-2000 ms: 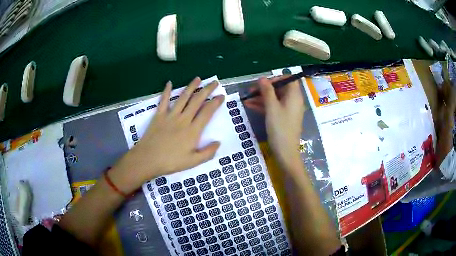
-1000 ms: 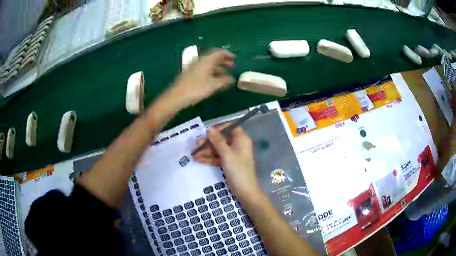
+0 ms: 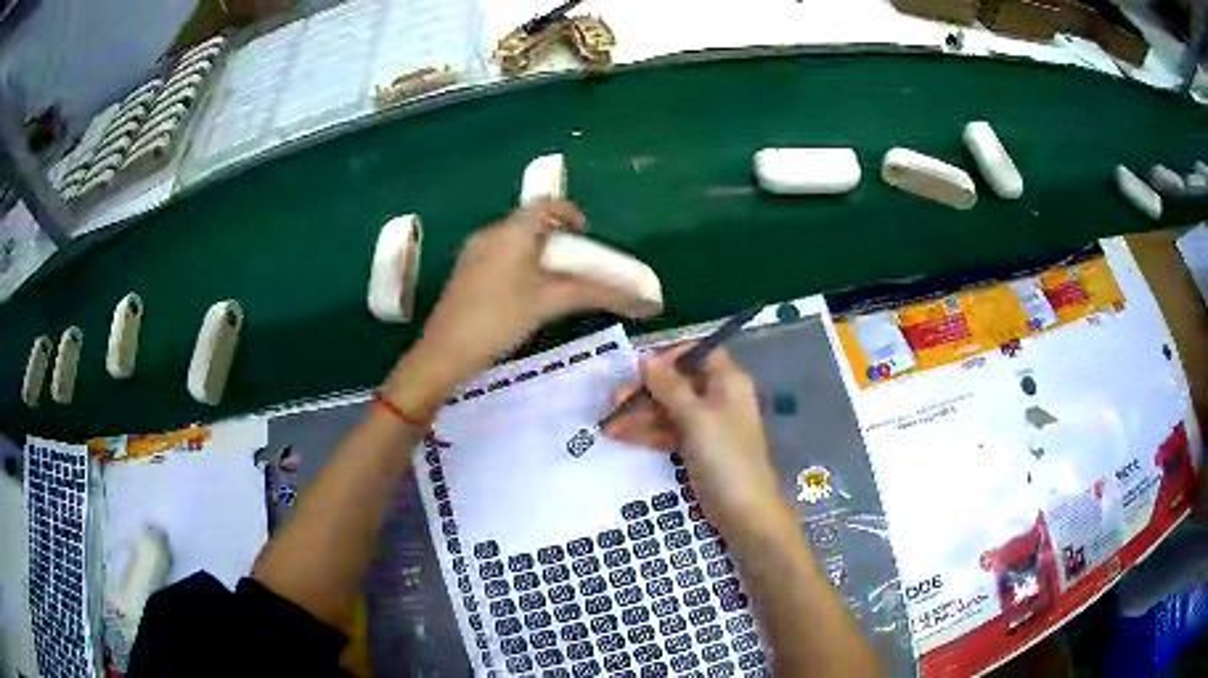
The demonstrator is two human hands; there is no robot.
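Observation:
My left hand [image 3: 501, 285] is over the near edge of the green belt, with its fingers around one end of a cream housing [image 3: 603, 270]. My right hand [image 3: 702, 417] holds dark tweezers [image 3: 686, 360] like a pen above the label sheet [image 3: 510, 464]. A single black sticker [image 3: 580, 441] is at the tweezer tip, over the bare upper part of the sheet. Rows of black labels fill the sheet's lower part.
Several housings, such as one upright [image 3: 396, 269], lie along the conveyor belt [image 3: 689, 146]. A resting housing [image 3: 143, 570] and a second label sheet [image 3: 58, 556] are at left. A printed packaging sheet [image 3: 954, 464] lies at right. Trays [image 3: 318, 82] stand beyond the belt.
My left hand has left the sheet, reached over the belt and taken hold of a housing. The tweezers have moved from the sheet's upper right edge to its bare part, with a sticker at the tip.

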